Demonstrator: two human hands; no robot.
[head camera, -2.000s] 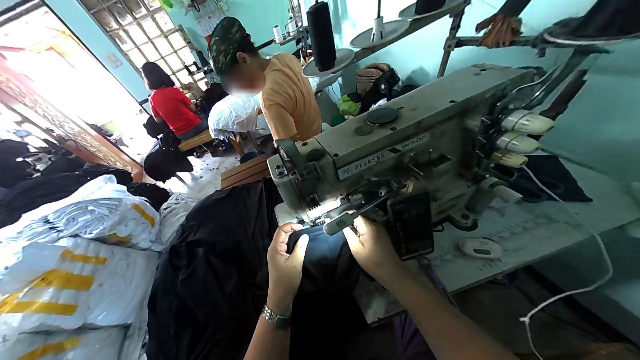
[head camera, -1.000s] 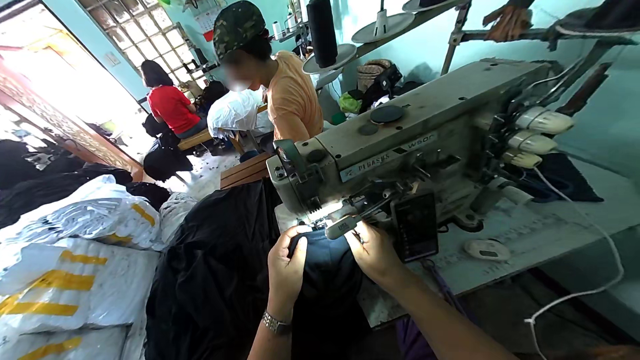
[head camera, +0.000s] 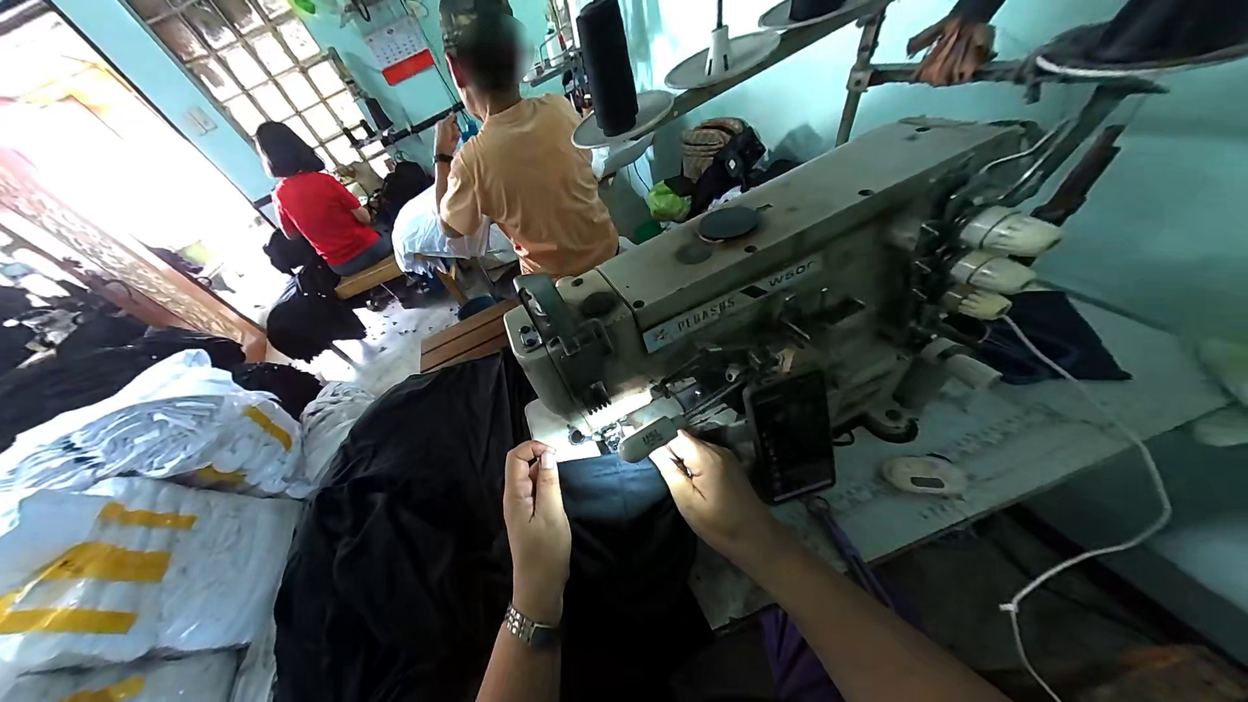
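Note:
A Pegasus industrial sewing machine stands in front of me, a small light shining on its needle area. Dark fabric lies just below the presser foot and hangs off toward me. My left hand pinches the fabric's edge between thumb and fingers, left of the needle area. On the right, my right hand grips the same fabric, its fingertips partly hidden near a small grey USB-marked device. A large heap of black cloth spreads beside my left forearm. The needle tip is too small to make out.
White bundles with yellow tape are stacked at left. A phone leans against the machine, with a small white oval device on the table. A black thread cone stands above. A person in orange and one in red are beyond.
The person in the orange shirt has turned away and now has a raised arm. My hands stay close to the needle area, both holding the fabric.

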